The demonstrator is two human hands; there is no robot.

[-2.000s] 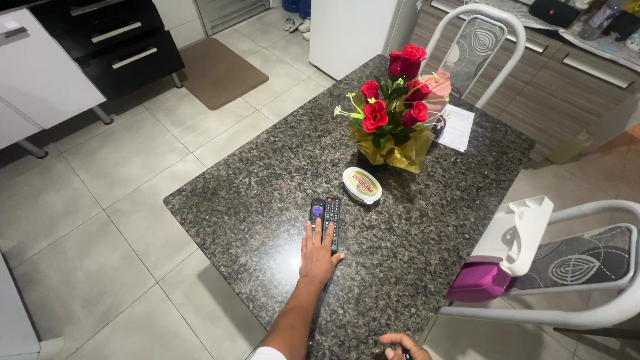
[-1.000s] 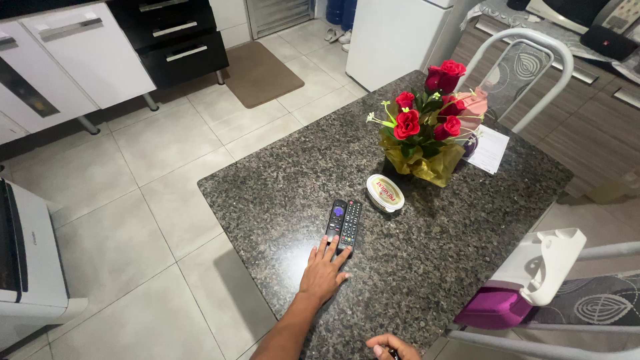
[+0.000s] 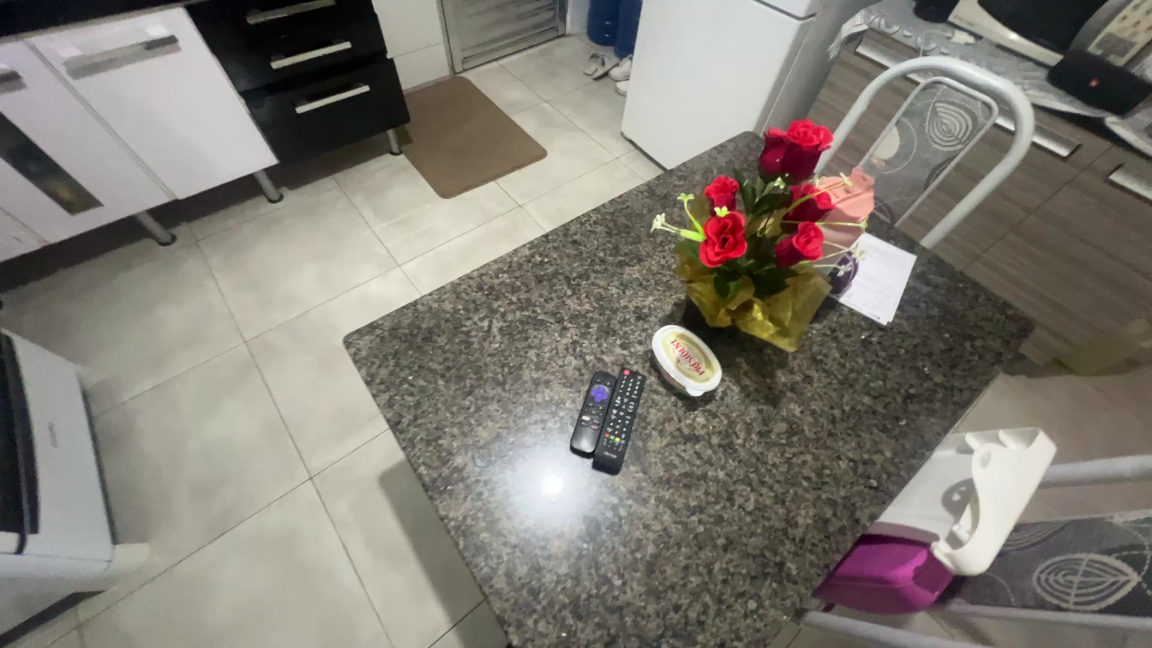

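Neither of my hands is in view. Two black remote controls lie side by side on the dark granite tabletop (image 3: 720, 504): a shorter one with a purple pad (image 3: 592, 412) on the left and a longer one with many buttons (image 3: 619, 419) on the right. An oval President tub (image 3: 687, 360) with a pale lid sits just beyond them, to the right. Behind the tub stands an arrangement of red artificial roses (image 3: 724, 238) in gold wrapping (image 3: 765, 306). A white paper sheet (image 3: 875, 277) lies to the right of the flowers.
A metal-framed chair (image 3: 1017, 117) stands at the far side. Another chair (image 3: 1071, 576) at the lower right has a magenta and white plastic item (image 3: 886, 571) by it. A white refrigerator (image 3: 711, 81), a brown mat (image 3: 472, 135) and cabinets (image 3: 162, 108) are beyond the table.
The hand that rested on the remotes, and the other hand at the bottom edge, have both left the view. The two remotes remain side by side on the tabletop.
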